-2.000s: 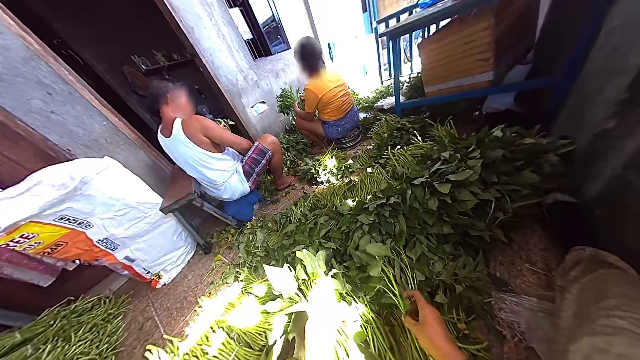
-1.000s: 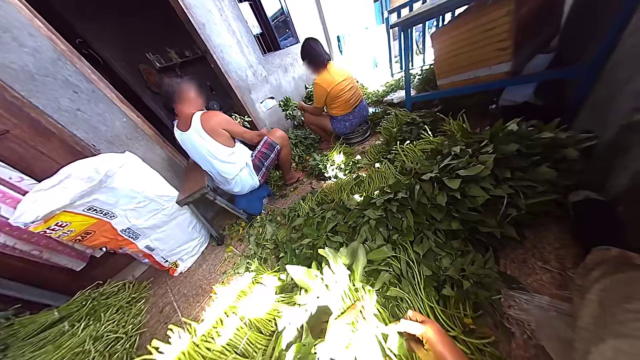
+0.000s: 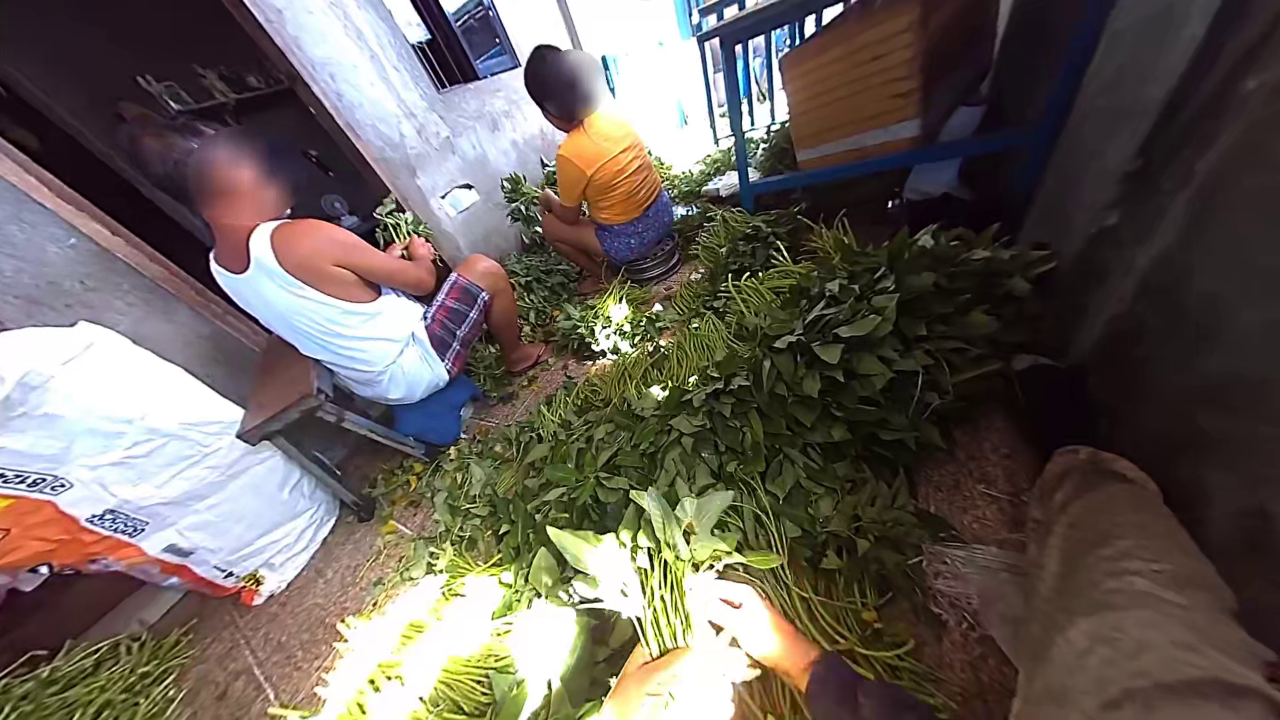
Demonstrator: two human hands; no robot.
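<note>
A bunch of leafy green stems (image 3: pixel 662 590) stands upright at the bottom middle, its leaves up. My left hand (image 3: pixel 670 685) is closed around its lower stems, partly washed out by sunlight. My right hand (image 3: pixel 755 625) is at the bunch's right side, fingers bent near the leaves; glare hides whether it grips them. Just beyond both hands spreads a large heap of leafy greens (image 3: pixel 740 410), its stems and leaves in rows. Sunlit stems (image 3: pixel 430 640) lie to the left of my hands.
A person in a white tank top (image 3: pixel 330 320) sits on a wooden bench (image 3: pixel 285 390), holding greens. Another person in an orange shirt (image 3: pixel 608 170) sits low by the wall, handling greens. A white printed sack (image 3: pixel 150 470) stands left, more stems (image 3: pixel 95 680) below it. A blue metal table (image 3: pixel 890 155) is at back right.
My left hand has come into view, holding a bunch upright. My right hand has moved from the stems at the right to beside that bunch. The person in white now holds greens raised.
</note>
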